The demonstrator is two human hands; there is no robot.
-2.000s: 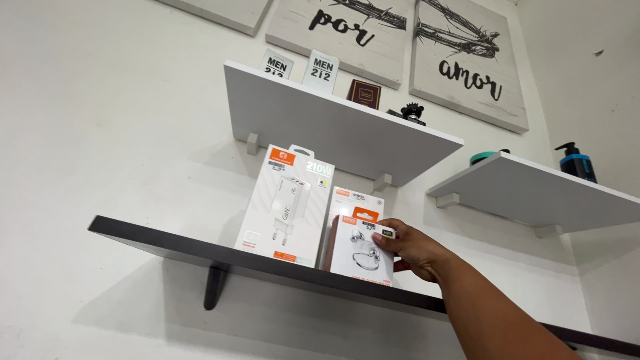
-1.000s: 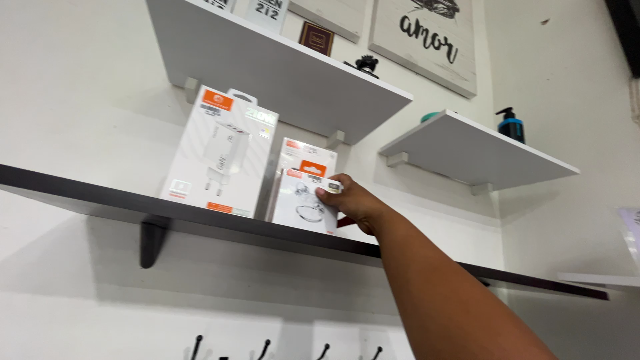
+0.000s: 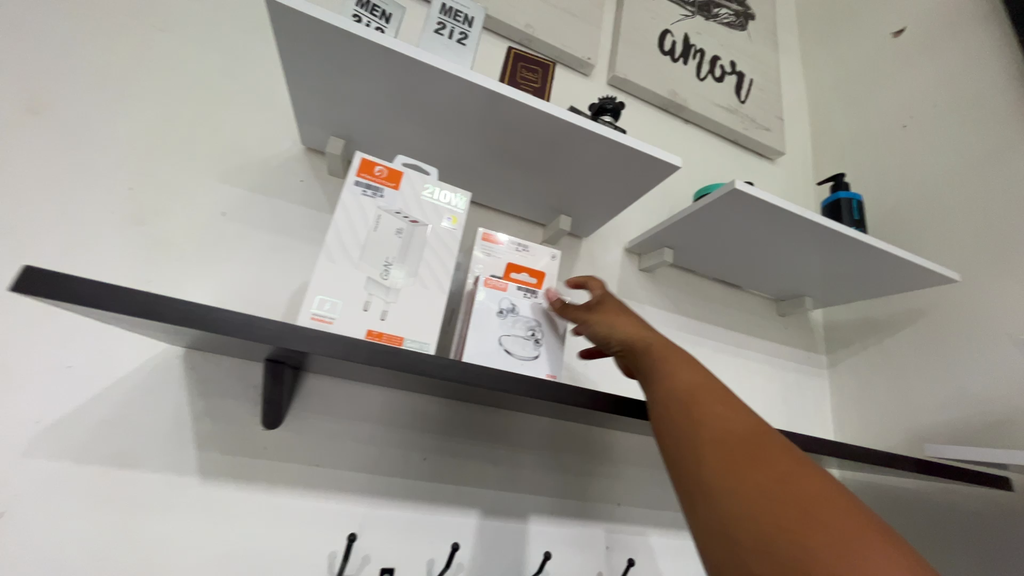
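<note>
My right hand (image 3: pixel 604 324) is just right of a small white earphone box (image 3: pixel 514 332), its fingers apart and nothing held in them; whether a fingertip still touches the box edge I cannot tell. Behind that box stands another white and orange box (image 3: pixel 520 245), mostly hidden. To their left, a larger white charger box (image 3: pixel 386 256) stands upright with a hanging tab on top. All of them rest on a dark wall shelf (image 3: pixel 240 324). My left hand is out of view.
Above is a white shelf (image 3: pixel 480 120) with perfume boxes (image 3: pixel 452 30), a maroon box (image 3: pixel 528 74) and a small black figure (image 3: pixel 606 110). A second white shelf (image 3: pixel 800 248) at right holds a black pump bottle (image 3: pixel 844 206). Black wall hooks (image 3: pixel 452 556) are below.
My right hand has let go of the small earphone box and opened at its right side. The box stands on the dark shelf. The view has shifted.
</note>
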